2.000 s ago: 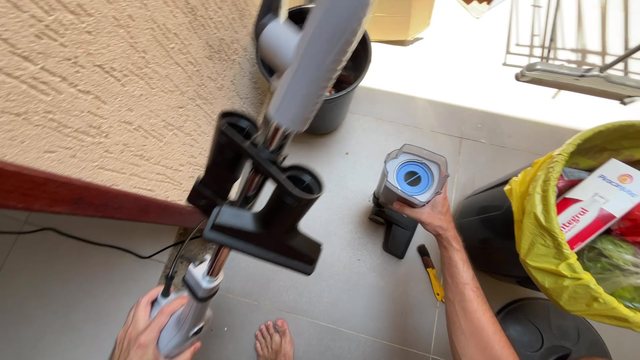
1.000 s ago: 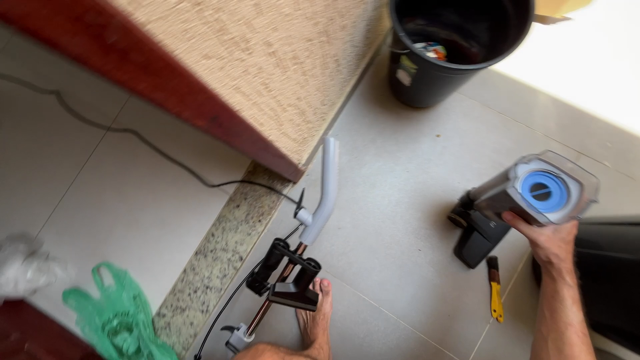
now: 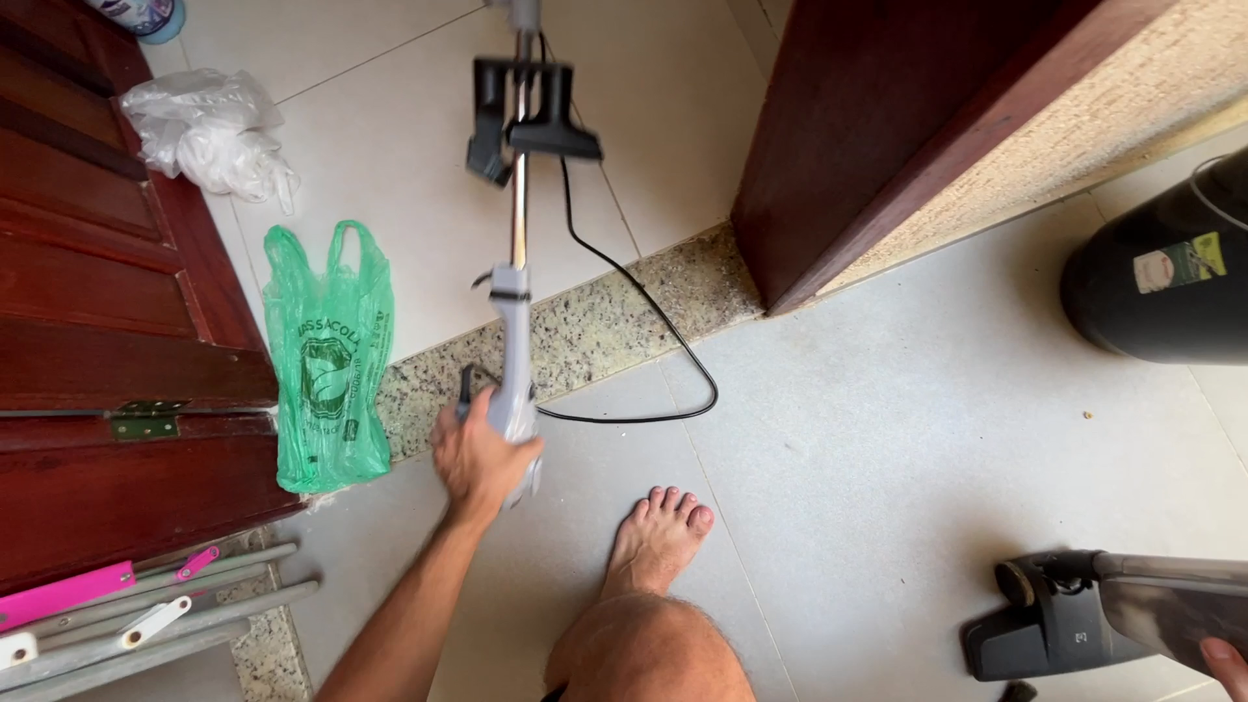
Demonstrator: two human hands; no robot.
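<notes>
My left hand [image 3: 478, 453] is closed around the grey handle [image 3: 513, 390] of a vacuum cleaner's upper part, over the granite threshold. From the handle a shiny metal tube [image 3: 520, 214] runs up the view, with black nozzle attachments [image 3: 536, 132] clipped on it. A black power cord [image 3: 639, 292] loops to the right of the handle. At the lower right edge, only a fingertip of my right hand [image 3: 1225, 663] shows, against the translucent dust container [image 3: 1170, 609] of the vacuum's body. The black floor head [image 3: 1043, 639] of that body rests on the tiles.
A green plastic bag [image 3: 330, 361] and clear plastic bags [image 3: 210, 132] lie by the red wooden door [image 3: 88, 283] at left. A door frame [image 3: 877, 127] stands upper right, a black bucket [image 3: 1160, 273] beyond it. Metal tubes with pink parts [image 3: 146, 624] lie lower left. My bare foot [image 3: 663, 536] is at centre.
The view has swung far to the left. My left hand, out of view one second ago, now shows on the handle. The tube with its attachments now lies across the threshold.
</notes>
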